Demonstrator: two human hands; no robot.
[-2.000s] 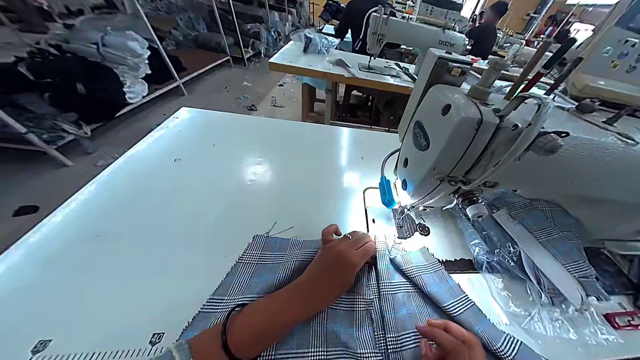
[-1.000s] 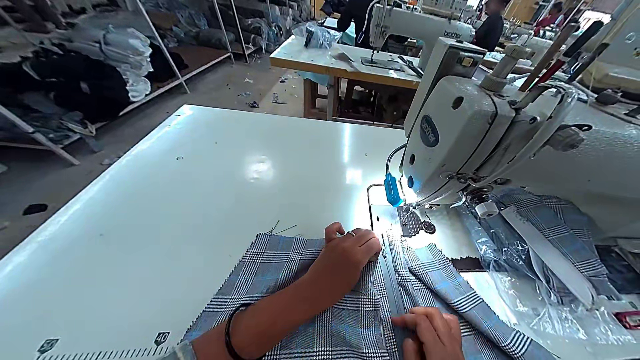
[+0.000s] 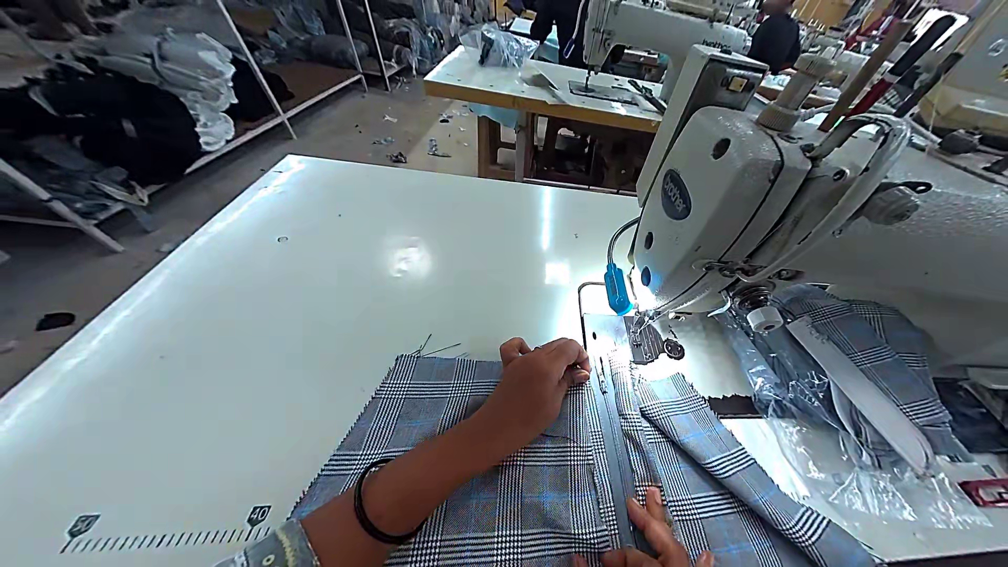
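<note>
Grey-and-white plaid fabric with thin blue lines lies on the white sewing table, its top edge just in front of the needle area of a Brother sewing machine. A dark grey zipper runs lengthwise along the fabric. My left hand pinches the fabric near its top edge, just left of the zipper's upper end. Lower down, my right hand rests at the zipper with its fingers on the tape and cloth; the frame's bottom edge cuts it off. The presser foot is lit by a small blue-housed lamp.
Plaid pieces and clear plastic lie right of the machine, with a white strip on them. Thread ends lie at the fabric's top edge. Another sewing table stands beyond, people near it. Rack shelves hold bundles at left.
My right hand has moved from the fabric right of the zipper onto the zipper, then slightly lower along it. My left hand remains near the fabric's top edge.
</note>
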